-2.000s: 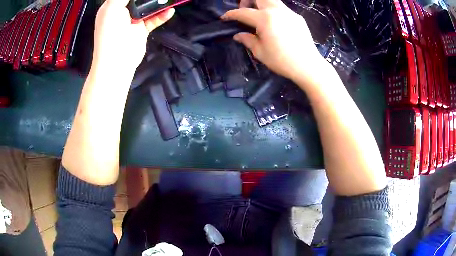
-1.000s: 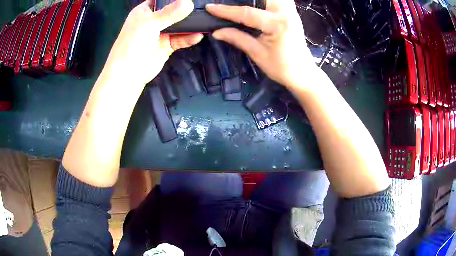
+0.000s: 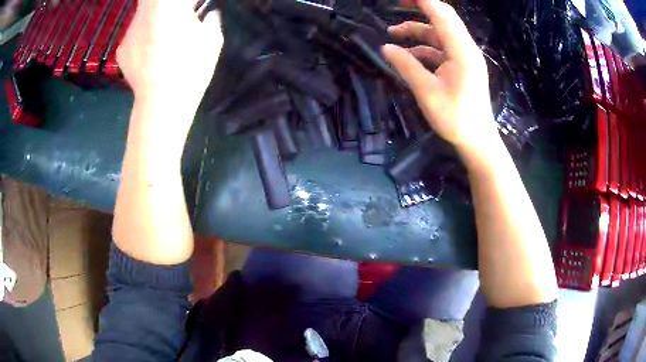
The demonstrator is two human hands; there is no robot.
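Note:
Matt black battery covers (image 3: 270, 170) lie in a loose heap in front of me. My right hand (image 3: 440, 67) is over the right part of this heap, fingers apart, with nothing visible in it. My left hand (image 3: 173, 42) is at the top left, beside the row of red radio units (image 3: 81, 35). Its fingers are partly cut off by the top edge; a small dark piece shows by them, and I cannot tell whether they hold it. A keypad panel (image 3: 419, 192) with silver keys lies at the heap's near right edge.
A glossy black keypad heap (image 3: 528, 63) lies at the upper right. Stacked red units (image 3: 582, 233) stand at the right edge. A separate red and black piece (image 3: 25, 102) lies at far left. The table's front edge crosses below my forearms.
The dark, red-edged unit between my hands has gone from sight. My left hand has moved left to the row; my right hand has moved away from it and opened. The view has shifted.

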